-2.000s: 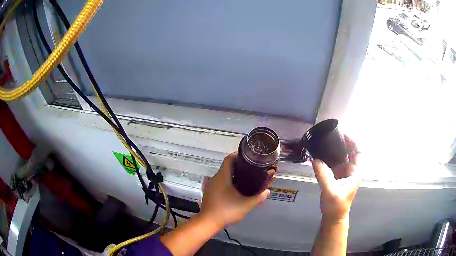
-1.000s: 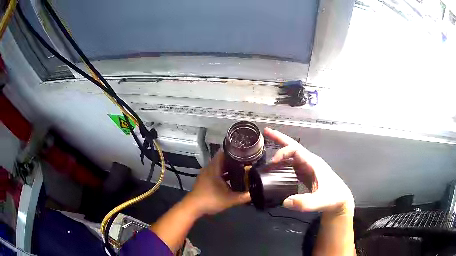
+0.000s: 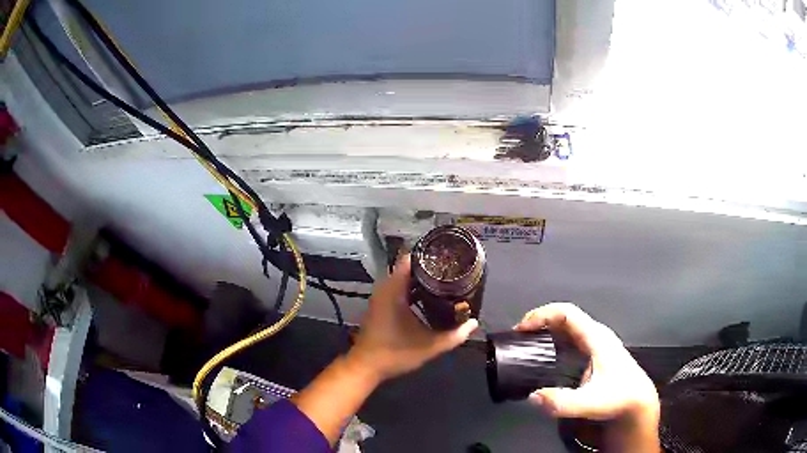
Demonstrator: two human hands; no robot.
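Note:
A dark vacuum flask (image 3: 449,279) with a steel rim is upright and uncapped near the middle of the view, its mouth facing me, with brown bits inside. My left hand (image 3: 398,323) is shut round its body from the left. My right hand (image 3: 606,372) grips a short black ribbed flask lid (image 3: 524,363) to the right and a little lower. The lid lies on its side in the fingers, its open end turned left, apart from the flask. The palm side of the right hand is partly hidden by the lid.
Yellow and black hoses (image 3: 296,287) hang at left. A white wall with a window sill (image 3: 380,137) is ahead, with a dark object (image 3: 526,140) on the sill. A black floor fan (image 3: 739,389) is at lower right, red pipes (image 3: 31,212) at far left.
The lid has moved from above the sill down to the right of the flask and turned sideways. The view has tilted down, showing more floor and the fan.

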